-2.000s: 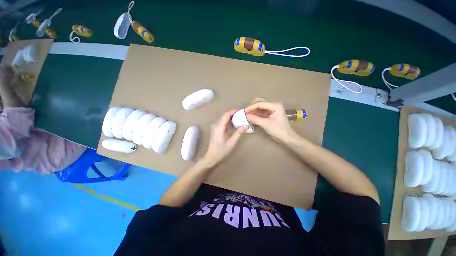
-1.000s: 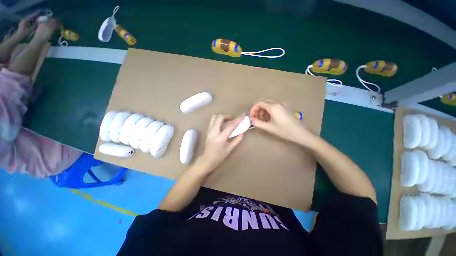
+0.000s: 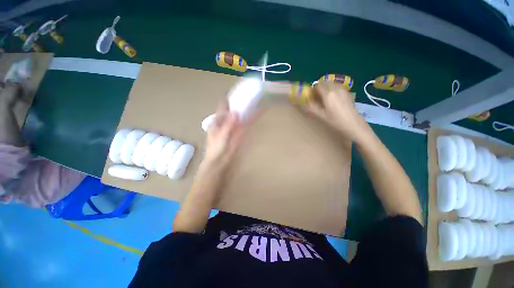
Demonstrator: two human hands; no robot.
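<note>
My left hand (image 3: 224, 132) holds a white oval unit (image 3: 246, 97), blurred, raised at the cardboard's far edge. My right hand (image 3: 332, 107) holds a yellow charm (image 3: 300, 93) to the right of it. A pale cord stretches between the charm and the white unit. Another white unit (image 3: 209, 122) lies on the cardboard sheet (image 3: 282, 163), partly hidden by my left hand. A row of several white units (image 3: 151, 152) lies at the sheet's left, with one more unit (image 3: 127, 172) in front of it, a dark mark at its end.
Yellow charms with cord loops (image 3: 231, 61) lie on the green belt (image 3: 186, 39) beyond the pale rail (image 3: 96, 66). An upright post (image 3: 462, 101) stands at right, near a loaded cardboard sheet (image 3: 433, 197). A neighbouring person's arm (image 3: 10, 121) and a blue stool (image 3: 84, 202) are at left.
Both hands have moved away towards the belt and apart, with the cord stretched between the pieces. The white unit lying beside my left forearm no longer shows. Belt items have shifted left.
</note>
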